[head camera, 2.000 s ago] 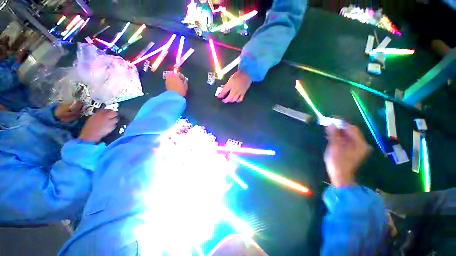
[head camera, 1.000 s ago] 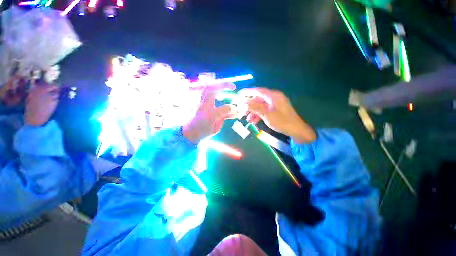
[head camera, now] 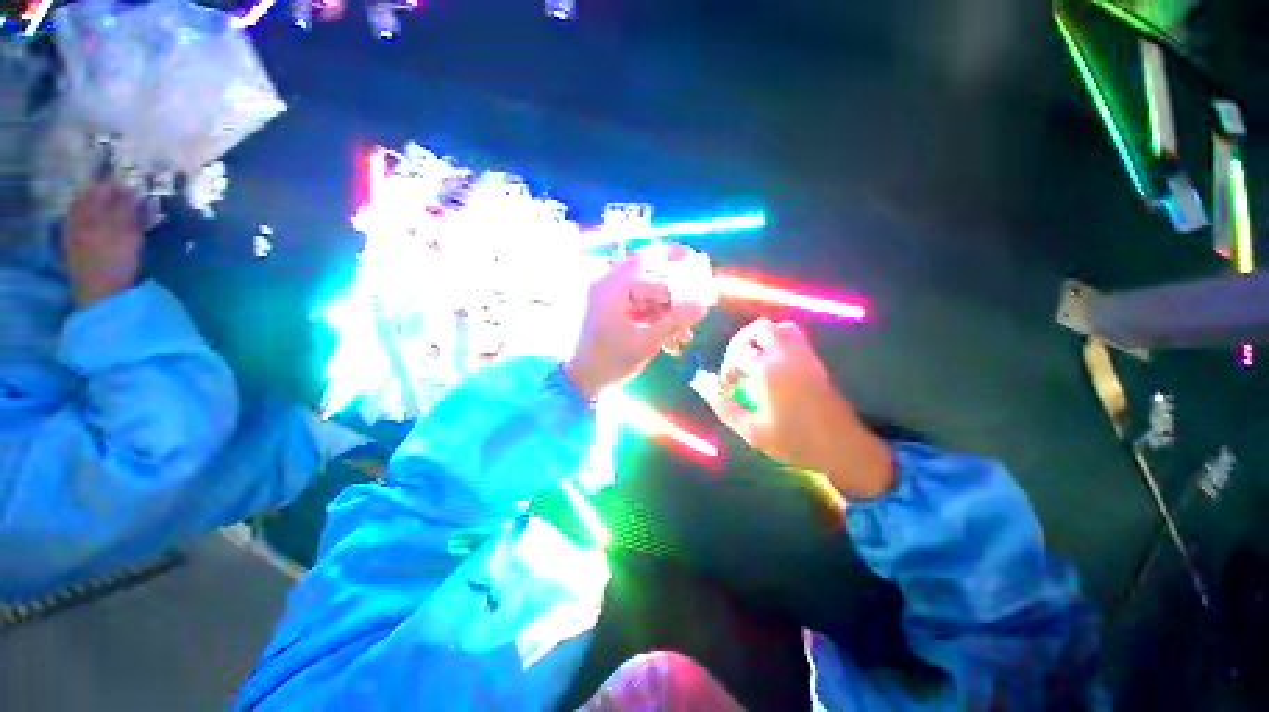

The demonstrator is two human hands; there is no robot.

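Note:
My left hand point(head camera: 615, 331) is at the right edge of the overexposed pile of lit strips point(head camera: 466, 285), its fingers closed around a small white piece point(head camera: 678, 340); glare blurs its outline. My right hand point(head camera: 782, 397) is just to the right, apart from it, fingers curled. A green glow shows inside the right fingers and a yellow lit end point(head camera: 824, 487) shows by the wrist; the middle of that strip is hidden. A red-pink lit strip point(head camera: 800, 296) points right from beside my left fingertips; whether I hold it is unclear.
A cyan strip point(head camera: 717, 224) and a red strip point(head camera: 675, 429) stick out of the pile. A neighbour's hand point(head camera: 105, 239) is by a clear plastic bag point(head camera: 167, 91). A metal bracket point(head camera: 1169, 309), a tan handle point(head camera: 1106, 378) and green-lit strips point(head camera: 1099, 104) are at right.
My right hand came from the right to my left hand, then moved apart and lower. The strip below my hands is now mostly hidden. A red-pink strip now shows beside my left fingers.

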